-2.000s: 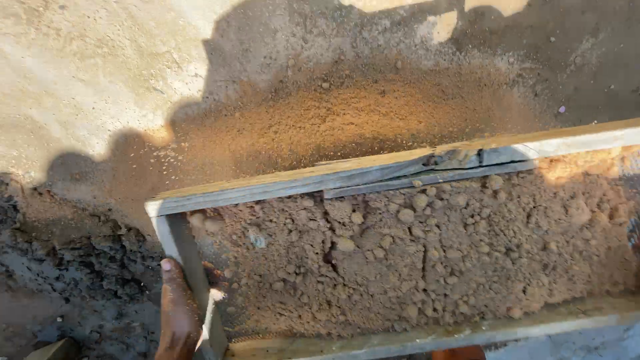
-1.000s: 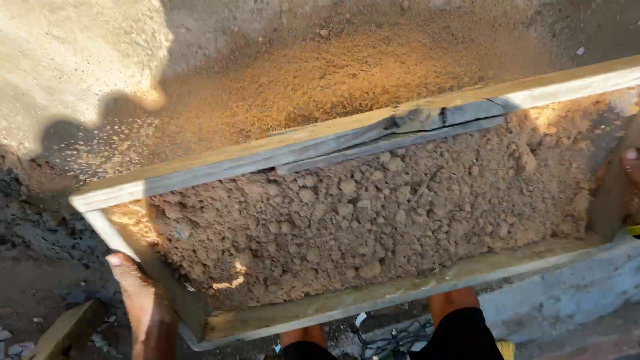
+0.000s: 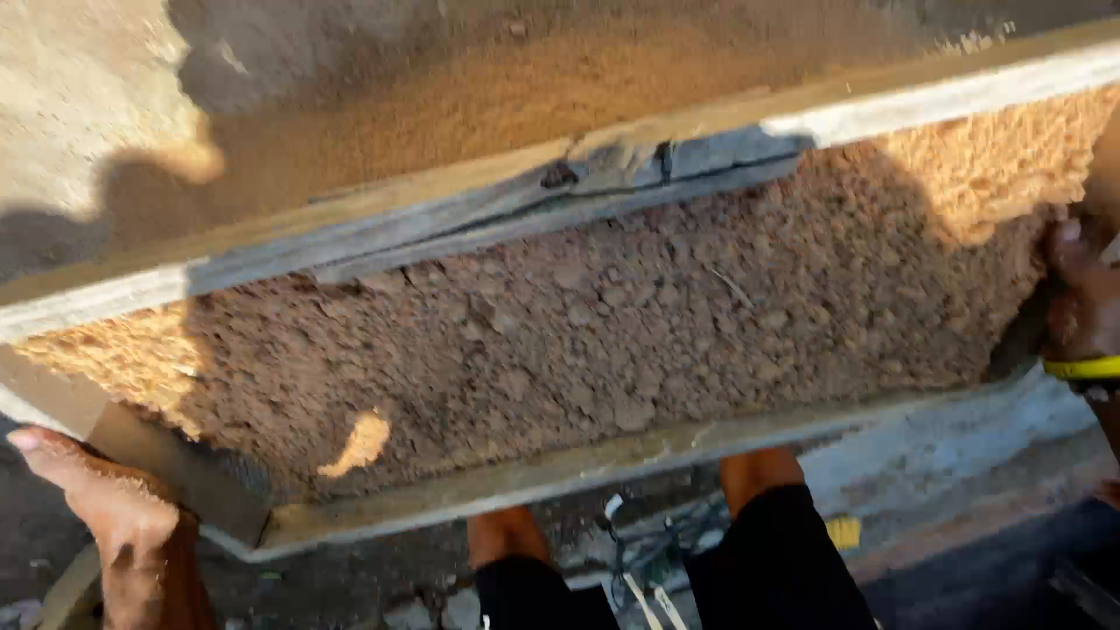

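Observation:
A long wooden-framed sieve (image 3: 490,512) spans the view at a tilt, holding reddish-brown soil (image 3: 595,324) with small lumps. Dark mesh shows at its lower left corner. My left hand (image 3: 114,499) grips the frame's left end, thumb along the outer edge. At the right end, my right hand (image 3: 1081,289), with a yellow band at the wrist, holds the frame; its fingers are partly hidden and blurred. The far rail has a cracked, knotted stretch of wood.
Fine orange soil (image 3: 490,87) lies on the ground beyond the frame. Below the near rail are my legs in black shorts (image 3: 770,560), a pale concrete ledge (image 3: 945,472), tangled cords and scraps. A yellow piece (image 3: 843,532) lies beside my leg.
The soil in the frame has shifted and looks looser and more evenly spread. My right hand, barely seen at the right edge before, now shows more fully. The view has moved.

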